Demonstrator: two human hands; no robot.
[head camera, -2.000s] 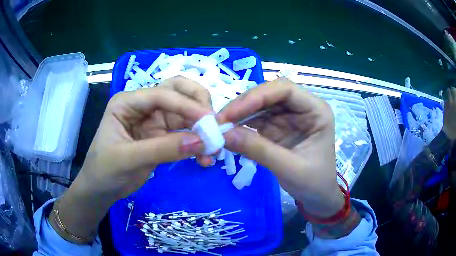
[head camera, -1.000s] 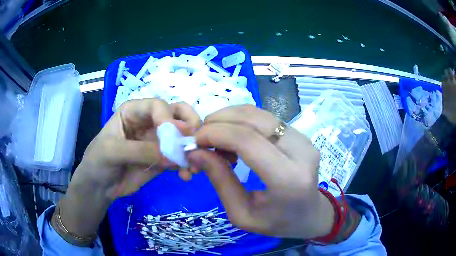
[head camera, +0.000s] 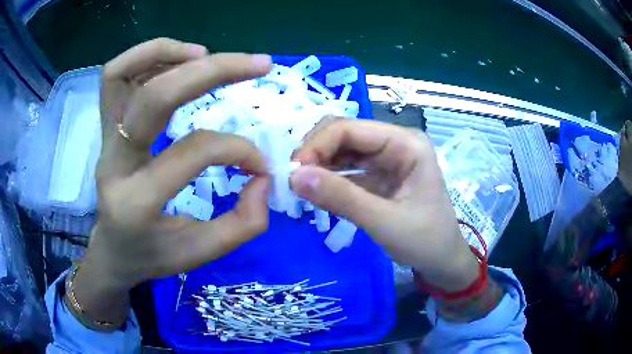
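My left hand (head camera: 180, 159) pinches a white plastic piece (head camera: 279, 176) between thumb and index finger, its other fingers spread upward. My right hand (head camera: 374, 187) pinches a thin metal pin (head camera: 348, 172) at its white collar (head camera: 296, 166), against the right side of the white piece. The pin's free end points right, under my right fingers. How far the pin sits in the piece is hidden. Both hands are above the blue tray (head camera: 277, 259). White pieces (head camera: 235, 107) are heaped in its far part, and a loose pile of collared pins (head camera: 267, 311) lies in its near part.
A clear plastic box (head camera: 73, 145) stands at left. Ribbed white strips (head camera: 532, 162) and a clear printed bag (head camera: 478, 187) lie right of the tray. Beyond a metal edge runs the green belt (head camera: 312, 31) with small white parts. A second blue tray (head camera: 569, 133) and a person's sleeve (head camera: 585, 276) are far right.
My left hand has opened its outer fingers upward and now holds the white piece upright by thumb and index finger. My right hand has turned, so the pin's free end shows pointing right.
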